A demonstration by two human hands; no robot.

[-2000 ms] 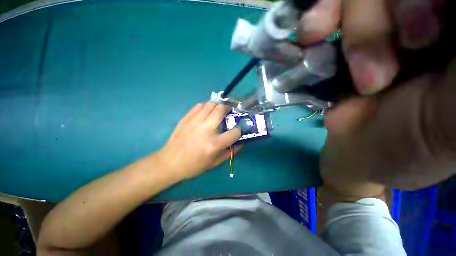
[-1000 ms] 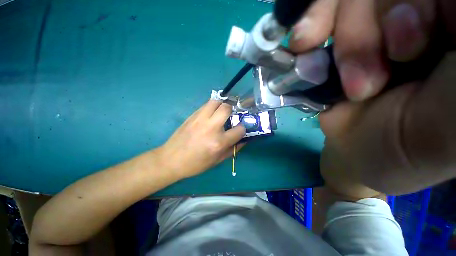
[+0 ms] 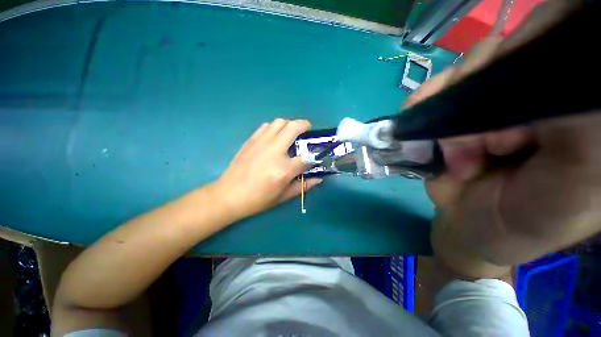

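Note:
My left hand holds the black housing by its left end on the green mat. A silver-white frame module sits in the housing, and a thin yellow lead wire hangs from it toward me. My right hand, large and close to the camera, is wrapped around the electric screwdriver. The silver screwdriver nose is over the right part of the housing and hides much of it. Whether the bit touches a screw cannot be told.
A loose frame module with a yellow-green wire lies at the back right of the mat. Behind it are a metal post and a red slab. Blue crates stand below the mat's front edge.
The screwdriver has tilted and its nose has come down over the housing. My left hand still holds the housing. The view has shifted, showing the loose module and red slab.

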